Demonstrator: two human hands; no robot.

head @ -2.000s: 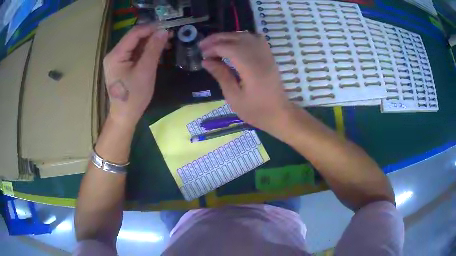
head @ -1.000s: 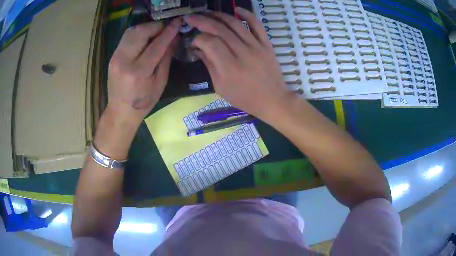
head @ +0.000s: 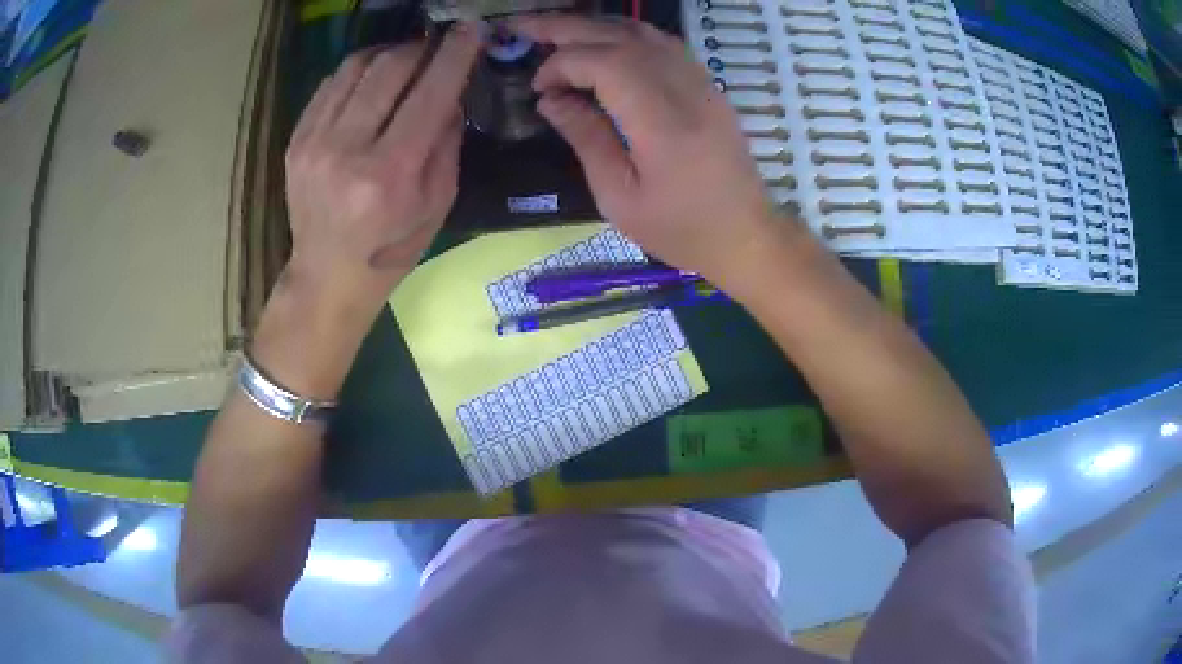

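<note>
The black test fixture [head: 512,169] is at the top centre, partly cut off by the frame's top edge. Its round nest [head: 509,49] with a pale centre lies between my hands. My left hand [head: 376,149] is at the nest's left side, with its fingertips close to the pale centre. My right hand [head: 648,123] is at the right side, index finger reaching over the nest and thumb lower. The fingertips are small and blurred, and I cannot tell whether either hand holds a small module.
A yellow-backed label sheet [head: 441,337] with purple and dark blue pens [head: 609,282] lies below the fixture. White parts trays [head: 894,234] are at right. Brown cardboard [head: 143,260] with a small dark piece [head: 130,142] is at left. A green label [head: 745,437] is near the bench edge.
Since two seconds ago, both hands have closed in on the nest. Since one second ago, my right hand's fingers have shifted slightly right of the pale centre, which shows more. The whole view has also shifted slightly.
</note>
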